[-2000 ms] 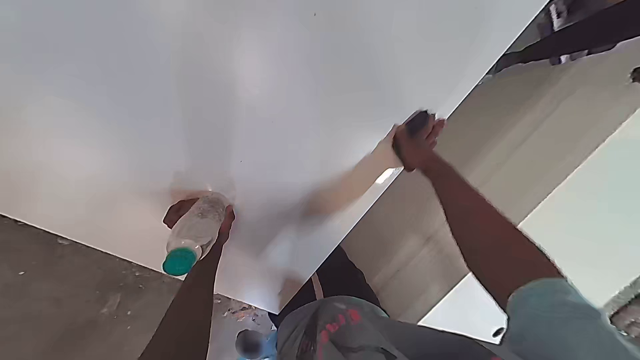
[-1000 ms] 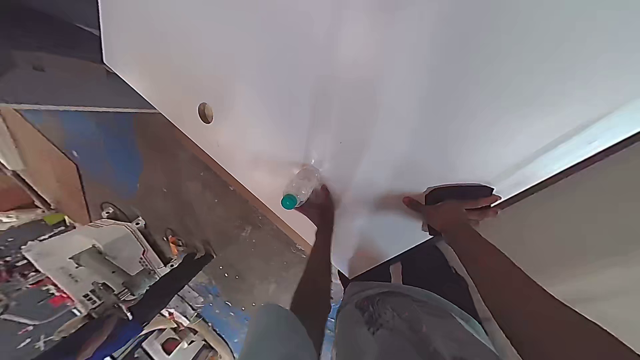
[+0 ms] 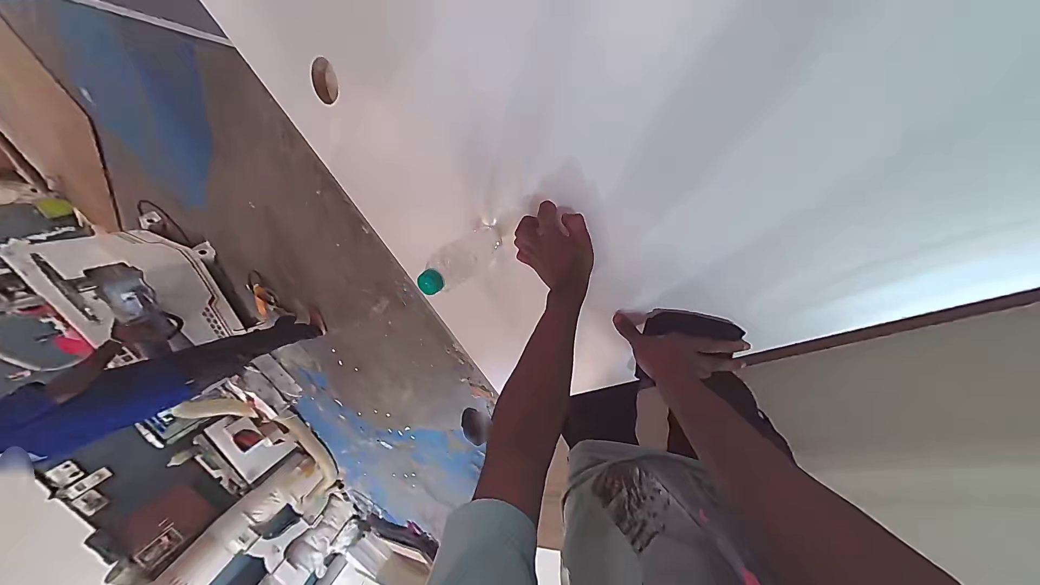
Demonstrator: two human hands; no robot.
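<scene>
A clear plastic bottle (image 3: pixel 463 258) with a green cap stands on the white panel (image 3: pixel 455 122), close to its left edge. Just right of the bottle is my left hand (image 3: pixel 556 248), raised with curled fingers and holding nothing; bottle and hand look apart. My right hand (image 3: pixel 678 345) grips a dark block or pad (image 3: pixel 695 324) at the near edge of the panel. What material the block is made of cannot be told.
The panel has a round hole (image 3: pixel 325 80) near its left edge. Beyond lies a stained floor (image 3: pixel 341 244) with a white machine (image 3: pixel 130 284). A person in blue (image 3: pixel 138 390) is beside it. A pale panel (image 3: pixel 910 439) borders the right.
My left hand has let go of the bottle, which it held in both earlier frames, and is now to its right. My right hand still holds the dark block. The view has turned.
</scene>
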